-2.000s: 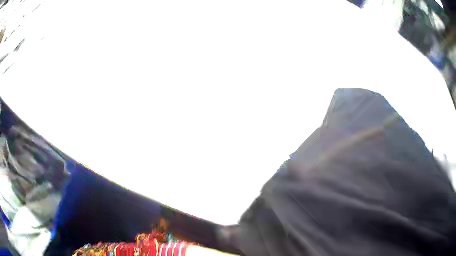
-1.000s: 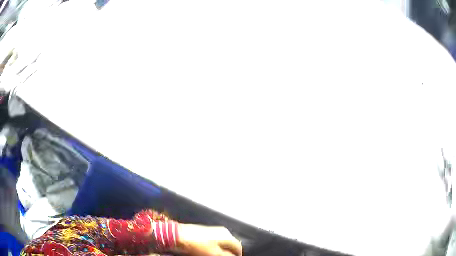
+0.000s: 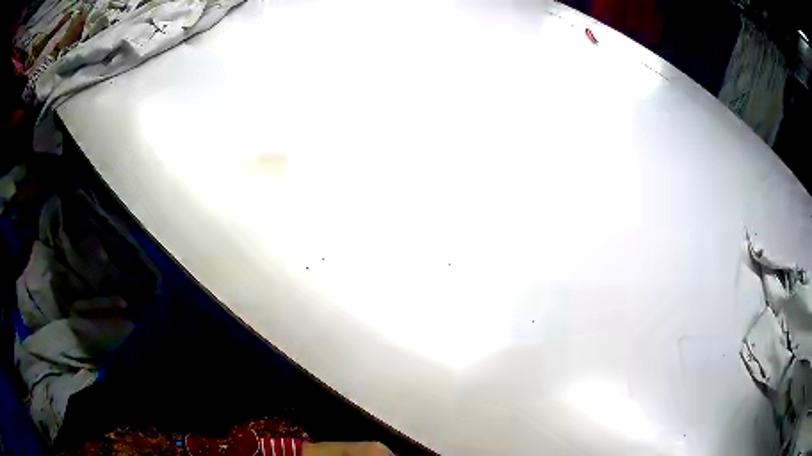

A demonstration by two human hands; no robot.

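The large smooth white table (image 3: 401, 214) fills most of the head view. My left hand (image 3: 347, 448) is at the bottom edge, below the table's near edge, mostly cut off; its fingers are out of the picture. Bangles and a patterned red sleeve show at its wrist. My right hand is not in view. No dark garment is seen on the table. A crumpled grey-white cloth (image 3: 779, 347) lies at the table's right side.
Pale grey-white cloth (image 3: 142, 40) hangs over the table's far left corner. More crumpled grey cloth (image 3: 67, 307) lies by a dark blue crate (image 3: 191, 329) below the left edge. A small red thing (image 3: 592, 36) sits near the table's far edge.
The dark garment seen at the right at first has gone from view. My left hand came into view at the bottom and is now mostly cut off. The view has shifted and darkened.
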